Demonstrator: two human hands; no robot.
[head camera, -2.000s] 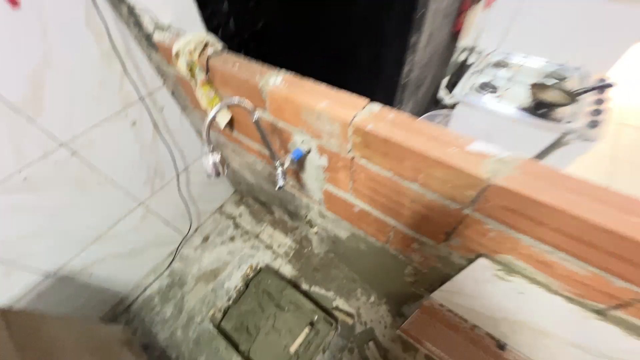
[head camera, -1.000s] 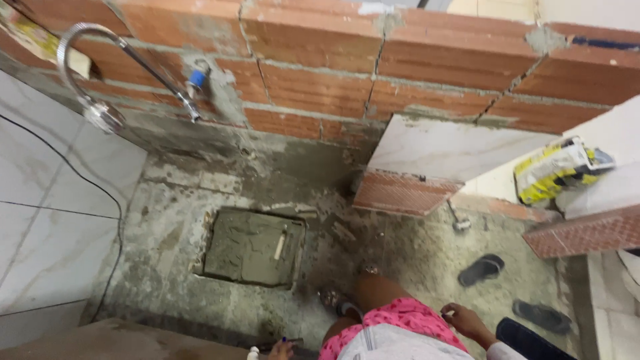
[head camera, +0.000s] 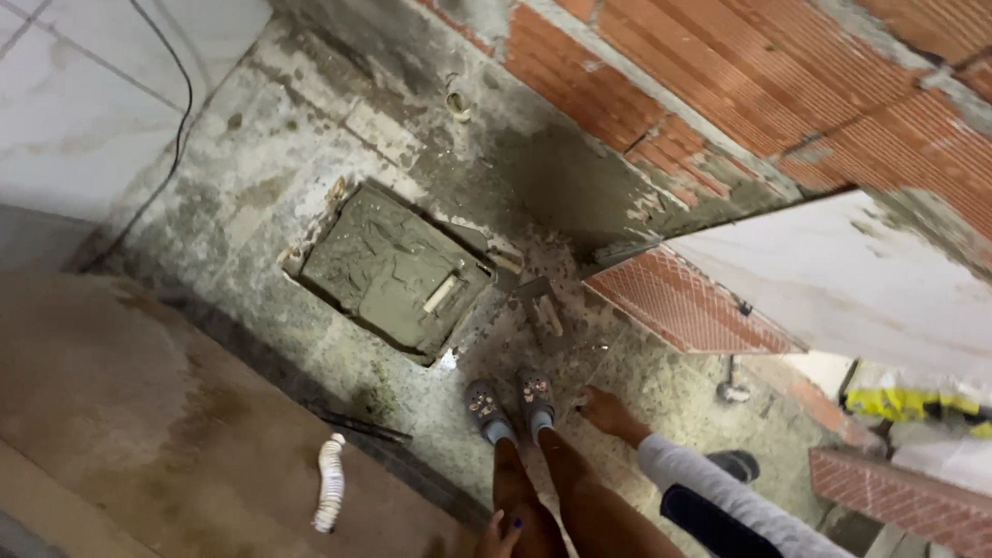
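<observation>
My right hand (head camera: 608, 415), in a grey sleeve, hangs over the floor right of my feet with its fingers curled; whether anything is in it is unclear. My left hand (head camera: 500, 535) is partly cut off at the bottom edge, beside my knee, fingers apart. Ahead of my clogs (head camera: 508, 399) lies a rectangular recess of wet grey mortar (head camera: 372, 263), with a pale handle-like piece (head camera: 442, 294) on it. Right of that, a flat tool with a handle (head camera: 546, 306) rests on the floor. Neither hand touches these.
A brick wall (head camera: 744, 85) runs along the upper right, with a pipe stub (head camera: 457, 106) near its foot. Large tiles (head camera: 845, 271) lean at right. On the brown board (head camera: 178, 418) at lower left lies a corrugated white hose (head camera: 331, 484). A cable (head camera: 186, 101) hangs at left.
The view has turned down to the floor, and the tap is out of frame. My right hand now reaches out in front of my legs, away from my hip.
</observation>
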